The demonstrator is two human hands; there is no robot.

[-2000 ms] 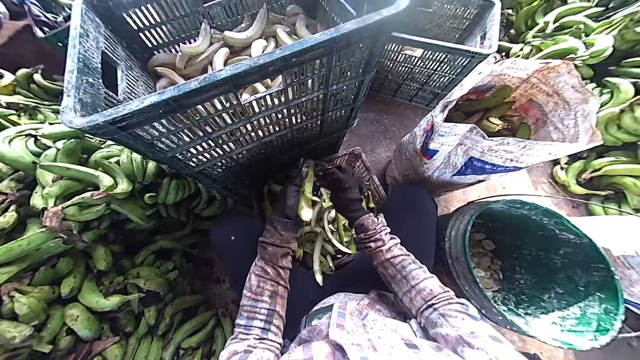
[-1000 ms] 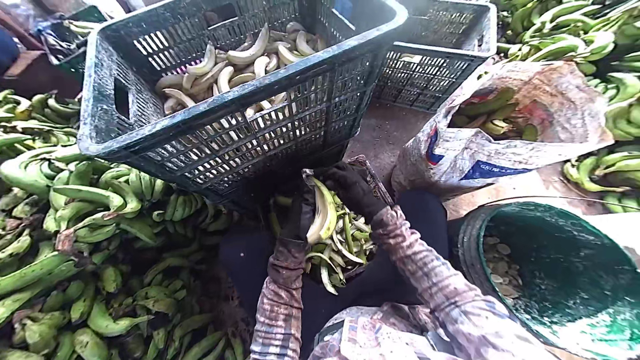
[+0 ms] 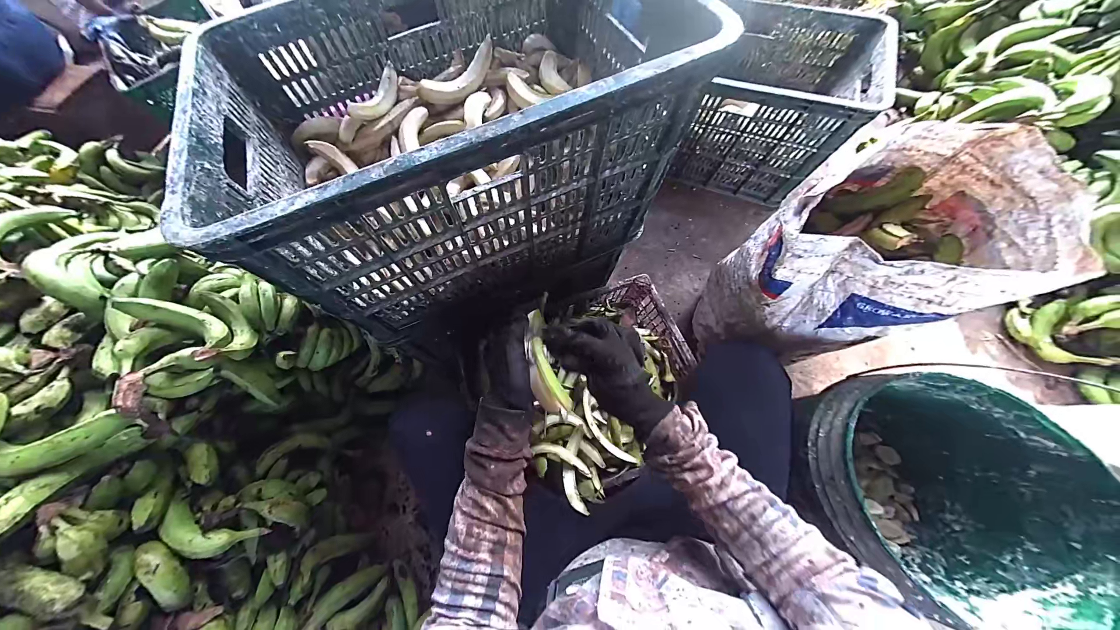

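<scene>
In dark gloves, both of my hands are over a small basket between my knees. My left hand (image 3: pixel 507 363) grips a partly peeled green plantain (image 3: pixel 545 372), held roughly upright. My right hand (image 3: pixel 608 354) is at the plantain's upper right side with bent fingers; whether it holds a tool or a strip of peel is hidden. Cut plantain peels (image 3: pixel 577 446) fill the small reddish basket (image 3: pixel 669 319) beneath. Beyond my hands stands a large dark green plastic crate (image 3: pixel 437 157) with many peeled plantains (image 3: pixel 459 87) inside.
Unpeeled green plantains (image 3: pixel 166 324) are heaped at left, with more (image 3: pixel 1006 61) at upper right. A second plastic crate (image 3: pixel 770 96) stands behind. At right are a woven sack (image 3: pixel 787 271) with plantain pieces and a green bucket (image 3: pixel 962 490) holding pale slices. Part of a person (image 3: pixel 26 52) shows at upper left.
The pale flesh of the plantain faced up one second ago; now the plantain is turned, showing more green side. My right hand has moved down along it.
</scene>
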